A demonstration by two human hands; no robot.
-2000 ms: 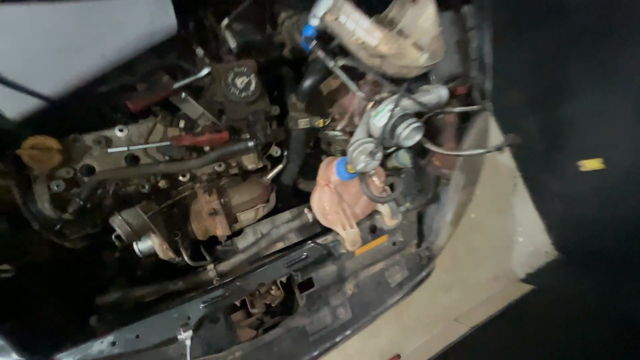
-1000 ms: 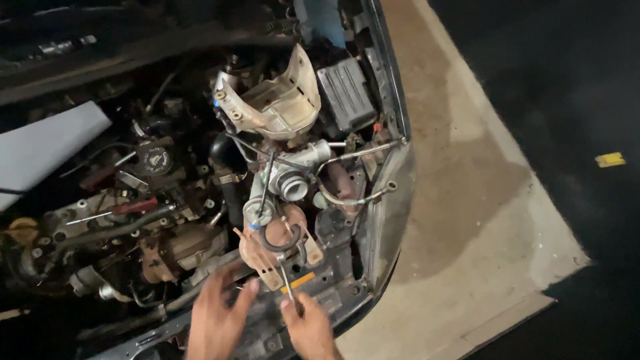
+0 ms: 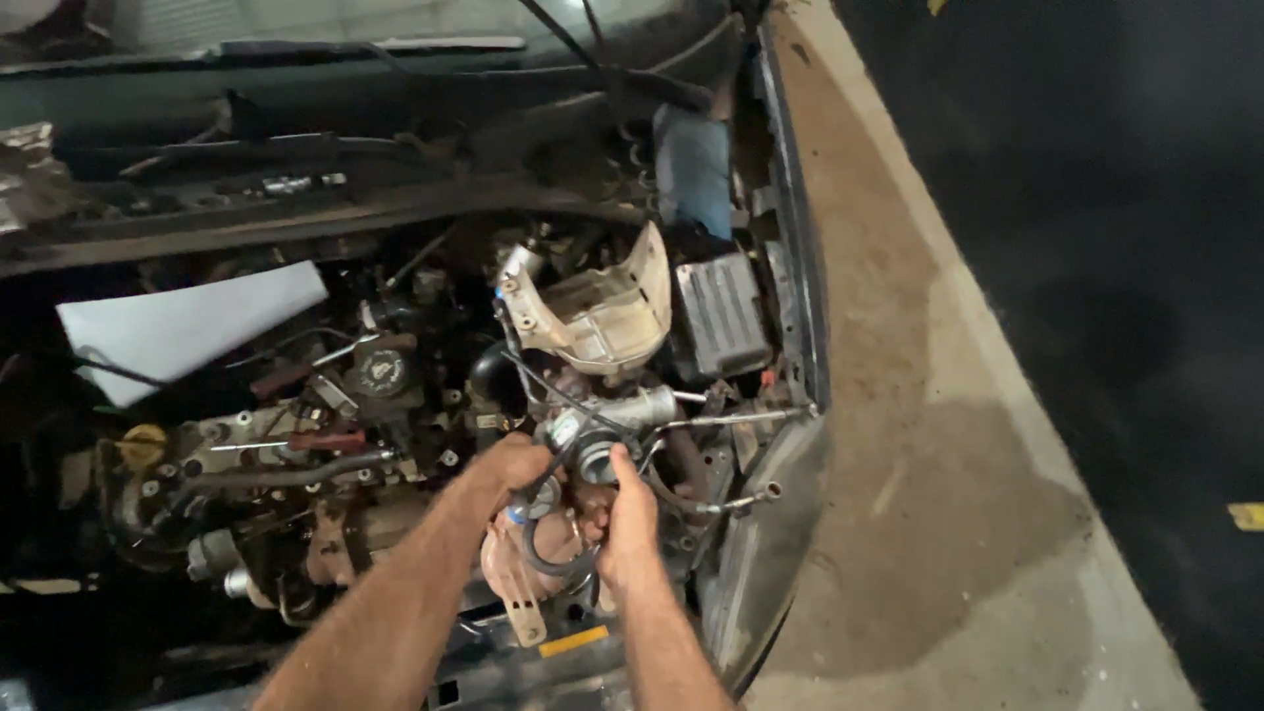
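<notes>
A turbocharger with a silver metal housing [image 3: 647, 407] rests at the front corner of the open engine bay, with thin metal pipes and a black hose around it. My left hand [image 3: 515, 469] grips its left side by the black hose. On the other side, my right hand [image 3: 624, 513] holds it, the thumb up beside the round opening and the fingers partly hidden underneath. Below the hands lies a copper-coloured metal shield [image 3: 509, 573] with a slotted bracket. Behind the turbocharger sits a dirty cream-coloured cover [image 3: 602, 321].
Screwdrivers with red handles [image 3: 331, 440] lie on the engine, left of my hands. A white sheet [image 3: 188, 321] covers part of the bay. The battery [image 3: 726, 311] sits back right, near the fender edge [image 3: 790, 247]. A ratchet [image 3: 296, 184] lies below the windshield.
Both hands have moved up from the front edge onto the turbocharger. A second ago the right one held a thin metal piece near the shield. The view has shifted.
</notes>
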